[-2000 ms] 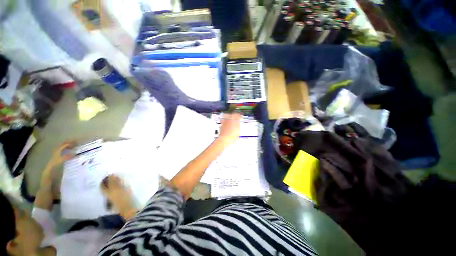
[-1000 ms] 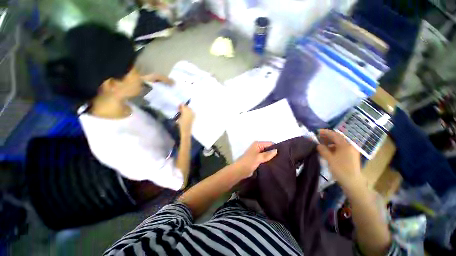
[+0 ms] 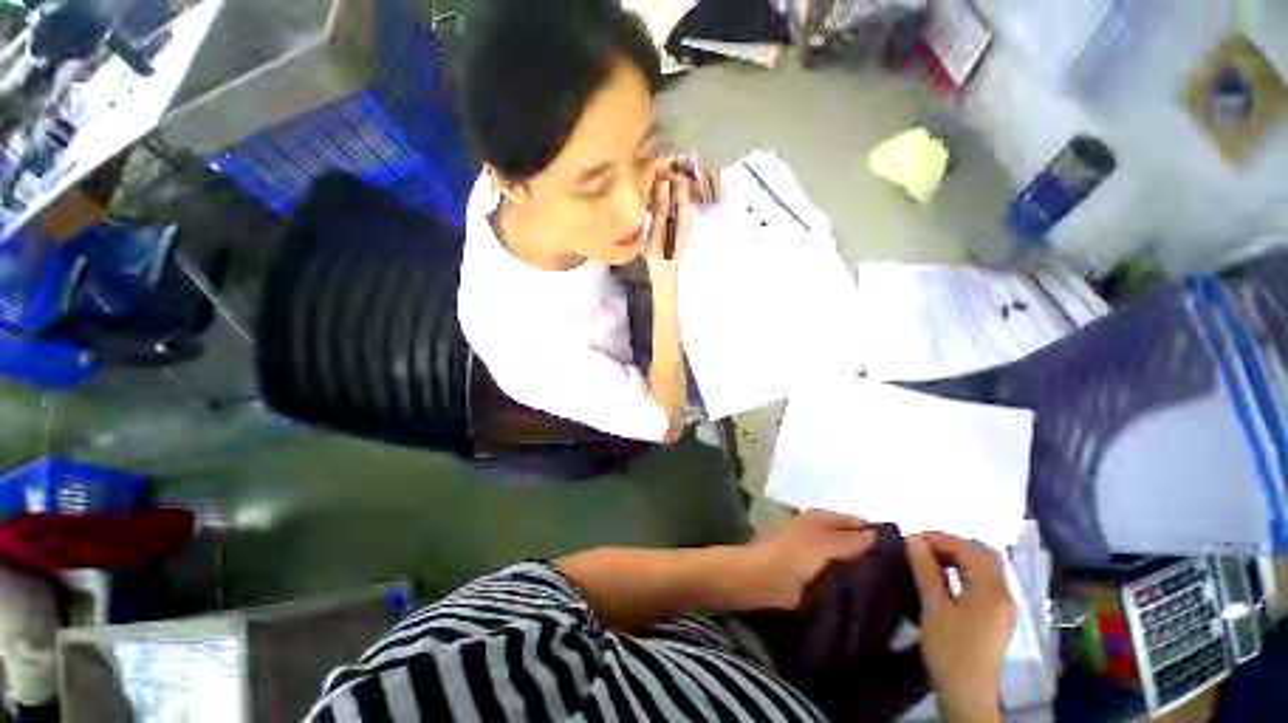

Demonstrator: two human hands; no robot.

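A dark brown-purple garment piece (image 3: 855, 622) hangs bunched between my two hands, low in the view and in front of my striped top. My left hand (image 3: 812, 554) pinches its upper edge from the left. My right hand (image 3: 963, 610) pinches the edge from the right, with thumb and fingers close together. The lower part of the cloth runs out of the picture. White paper sheets (image 3: 904, 449) lie on the desk just beyond my hands.
A co-worker (image 3: 558, 311) sits on a black chair (image 3: 360, 318) at the desk's left, holding a pen. A calculator (image 3: 1184, 636) and blue file folders (image 3: 1229, 381) are at the right. A dark blue cylinder (image 3: 1059, 187) stands at the back. Blue crates (image 3: 71, 487) are at the left.
The view has turned left, showing more of the co-worker, whose hand is now raised near the face. My hands have come closer together on the garment, which is more bunched.
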